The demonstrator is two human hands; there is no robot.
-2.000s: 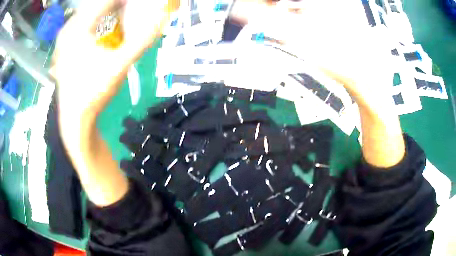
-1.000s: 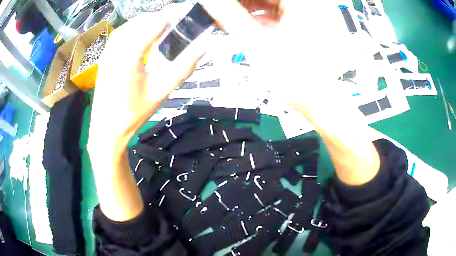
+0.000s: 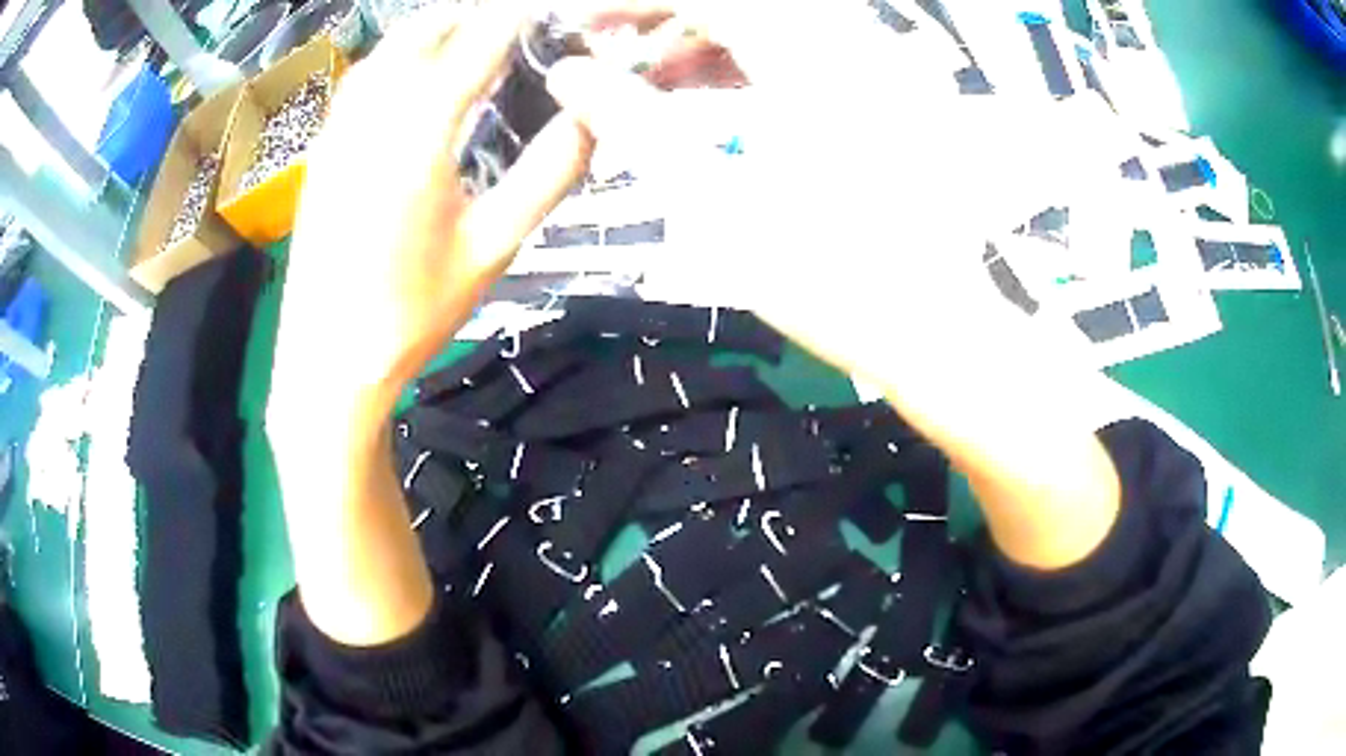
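My left hand (image 3: 428, 192), overexposed, is at the upper left of centre with a black strap piece (image 3: 509, 111) between thumb and fingers. My right hand (image 3: 738, 163) reaches up to the same spot; it is washed out, and its fingertips near the strap are blurred, so its grip cannot be told. Loose black watch straps (image 3: 664, 502) with silver buckles lie in a heap below both hands. White packs with black straps (image 3: 1122, 313) and small blue patches overlap beyond the heap, partly hidden by my right hand.
A long black ridged row (image 3: 192, 502) and a white row (image 3: 112, 532) lie at left. Boxes of tiny silver parts (image 3: 266, 185) stand at upper left beside a blue bin (image 3: 136, 126). A long white strip (image 3: 1255, 510) and a thin tool (image 3: 1324, 318) lie at right.
My hands were apart two seconds ago and have come together at upper left. Since one second ago, the strap in my left hand has turned and shows less, with my right fingers close against it.
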